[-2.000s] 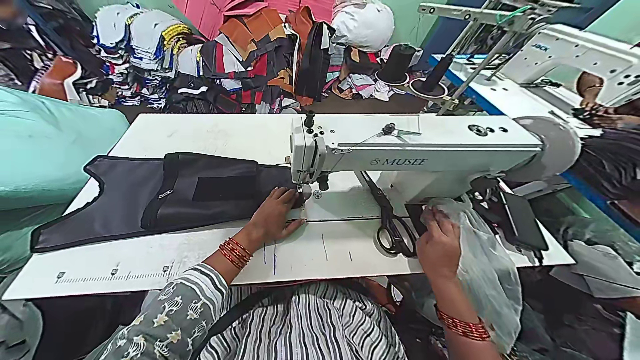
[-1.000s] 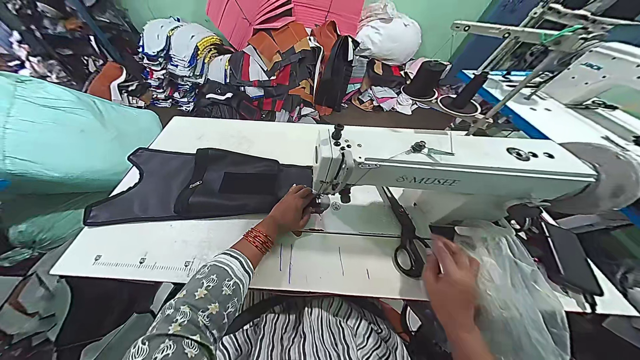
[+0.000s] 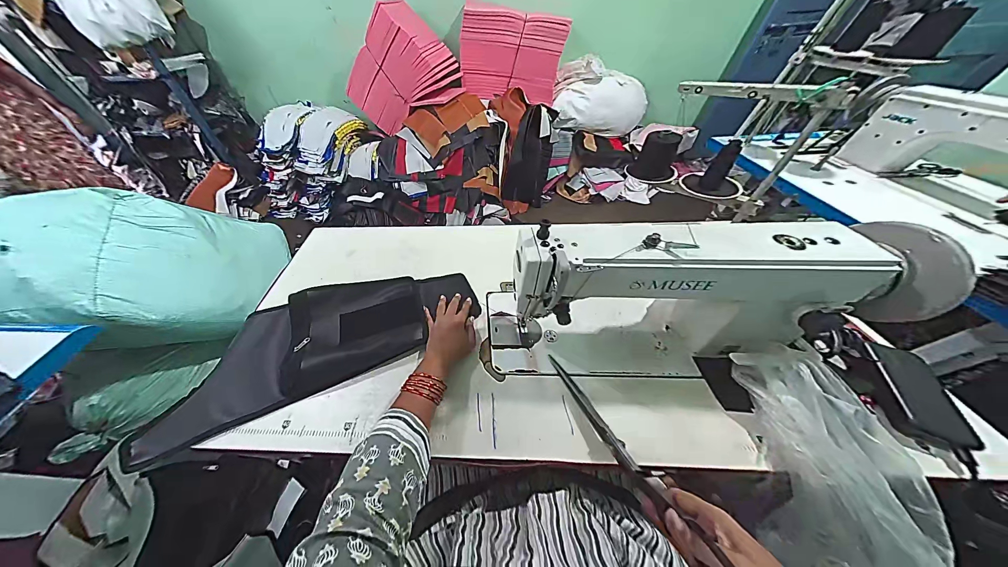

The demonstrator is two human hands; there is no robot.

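Observation:
My left hand (image 3: pixel 451 335) lies, fingers spread, on the right end of a black fabric piece (image 3: pixel 366 331) with a sewn-on pocket panel. The piece hangs over the table's left front edge. It lies left of the needle area of a white Musee sewing machine (image 3: pixel 709 279) and does not touch the presser foot (image 3: pixel 526 329). In my right hand (image 3: pixel 701 524), at the lower right, are scissors (image 3: pixel 594 421), their long blades pointing up and left across the table front toward the needle plate; their handles are mostly hidden by the fingers.
A clear plastic bag (image 3: pixel 835 449) and a black pouch (image 3: pixel 917 394) lie right of the machine. Mint-green sacks (image 3: pixel 134 264) stand at the left. Behind the table are stacked cut pieces (image 3: pixel 441 157) and black thread cones (image 3: pixel 656 157). A second sewing machine (image 3: pixel 929 126) stands at the right.
The scissors, earlier lying on the table beside the machine, are now in my right hand, nearer my body. The black piece has moved left, away from the needle, under my left hand. The view has shifted.

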